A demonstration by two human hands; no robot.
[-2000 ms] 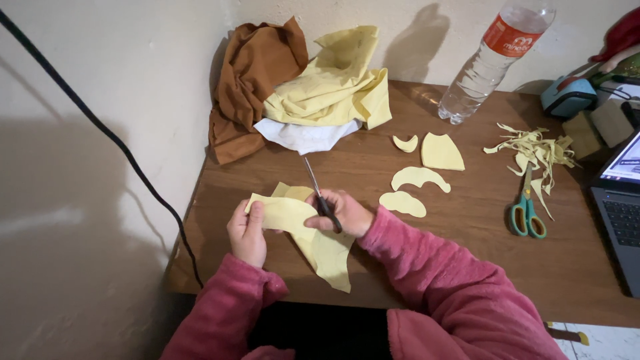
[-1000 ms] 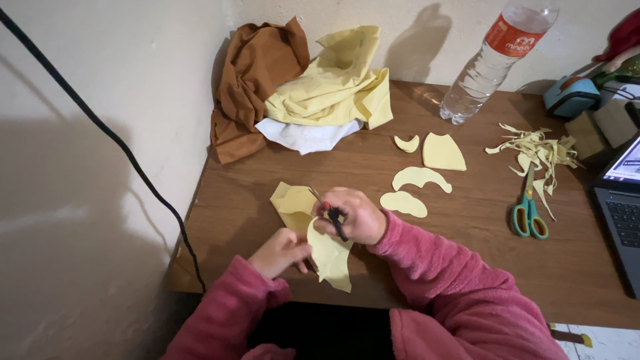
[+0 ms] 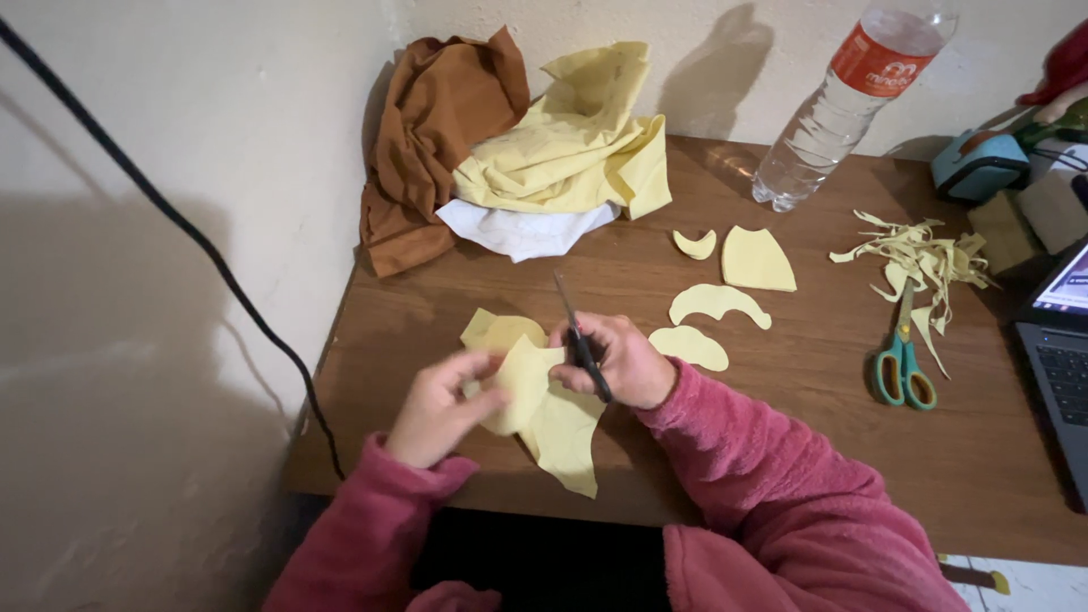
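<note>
My left hand (image 3: pixel 446 404), slightly blurred, pinches a pale yellow fabric piece (image 3: pixel 524 387) at its left side. My right hand (image 3: pixel 616 361) holds dark-handled scissors (image 3: pixel 585 348), their blades pointing up and away, and its thumb is at the upper right of the cloth. A pointed part of yellow fabric (image 3: pixel 569 433) hangs below both hands, towards the table's front edge. Another yellow scrap (image 3: pixel 501 330) lies just beyond the fingers. To the right of my right hand are cut shapes: a bean-like piece (image 3: pixel 693 347), a curved piece (image 3: pixel 718 306), a small crescent (image 3: pixel 695 245) and a trapezoid-like piece (image 3: pixel 756 259).
Brown cloth (image 3: pixel 442 110), yellow cloth (image 3: pixel 561 166) and white cloth (image 3: pixel 527 228) are heaped at the back left. A plastic bottle (image 3: pixel 824 127) stands by the wall. Rightward are fabric strips (image 3: pixel 926 255), green-handled scissors (image 3: pixel 905 370) and a laptop (image 3: pixel 1058 365). A black cable (image 3: pixel 195 234) runs along the left.
The yellow fabric was spread between both hands two seconds ago; now my left hand has a rounded part of it raised beside the scissors. The scissors stay in my right hand.
</note>
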